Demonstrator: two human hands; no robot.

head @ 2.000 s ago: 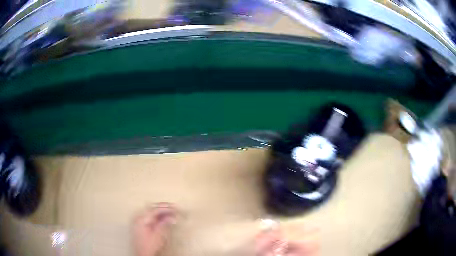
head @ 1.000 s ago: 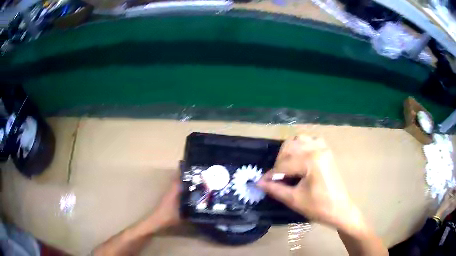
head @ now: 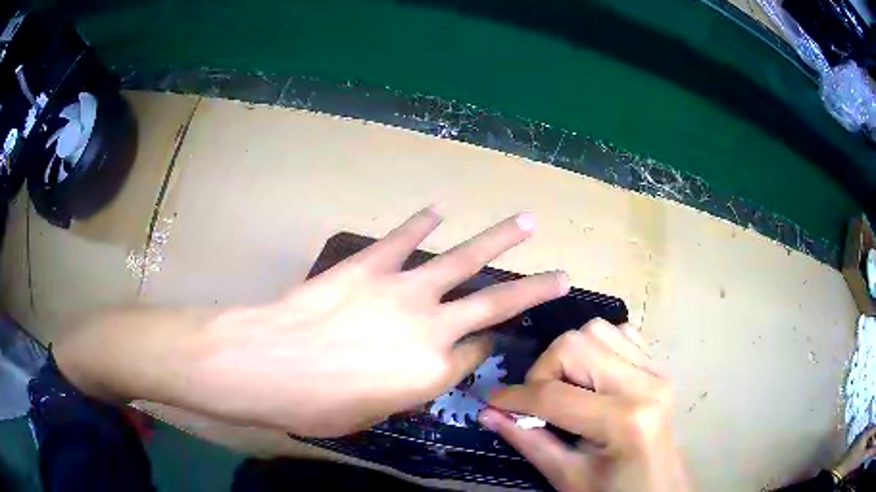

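The black base housing (head: 576,312) lies on the tan cardboard in front of me, partly covered by both hands. The white drive gear (head: 459,405) shows inside it between my hands. My left hand (head: 336,341) reaches over the housing with its fingers spread; its thumb side is near the gear and the thumb tip is hidden. My right hand (head: 600,408) pinches at the gear's right edge, and a small white piece (head: 528,422) shows between its thumb and fingers. The motor is hidden under my left hand.
A fan unit with a black ring (head: 82,154) stands at the far left. A green strip (head: 432,58) runs behind the cardboard bench top (head: 288,163). White parts (head: 862,380) and an open carton (head: 858,259) are at the right edge. Another person's hand (head: 855,461) shows at lower right.
My left hand has moved from the housing's left side to over it, fingers spread. My right hand stays pinched at the gear. The housing now sits lower and tilted in view.
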